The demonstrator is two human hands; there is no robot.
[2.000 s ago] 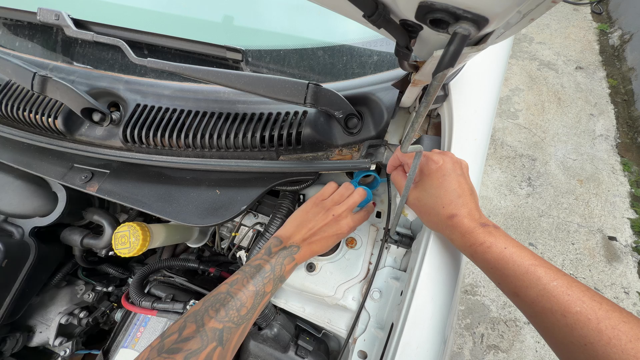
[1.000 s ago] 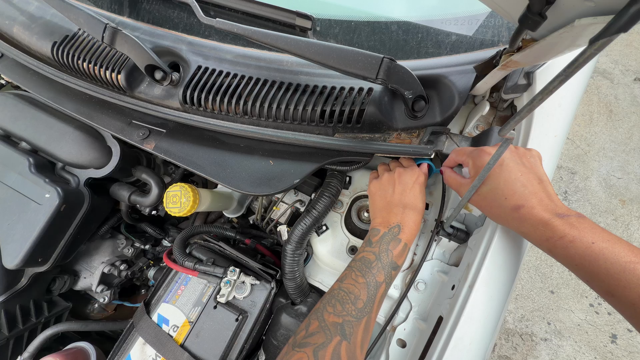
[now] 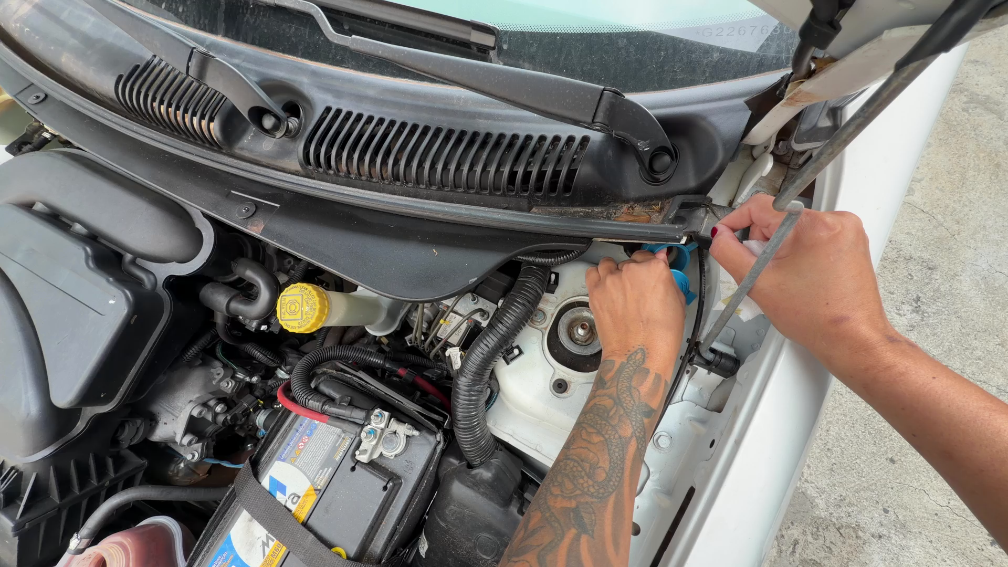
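My left hand (image 3: pixel 636 303) is at the back corner of the engine bay, its fingertips curled on a blue plastic cap (image 3: pixel 682 268) just below the end of the cowl panel (image 3: pixel 441 177). Behind the hood prop rod (image 3: pixel 756 279) is my right hand (image 3: pixel 811 276), its thumb and forefinger closed near the cowl's edge, by the cap. A bit of whitish material shows under its fingers; whether they hold it I cannot tell. The strut mount (image 3: pixel 581 332) lies below my left hand, with a black cable running down beside the wrist.
A car battery (image 3: pixel 354 488) with a strap sits at the lower middle, beside a ribbed black hose (image 3: pixel 492 354). Left of them are a yellow reservoir cap (image 3: pixel 303 308) and the black engine cover (image 3: pixel 71 299). Wiper arms (image 3: pixel 504 83) cross above; the white fender (image 3: pixel 787 417) edges the right.
The view has shifted, showing more of the engine bay at left. Both hands stay by the blue cap; my left hand's fingers have moved so that they cover more of it than at first.
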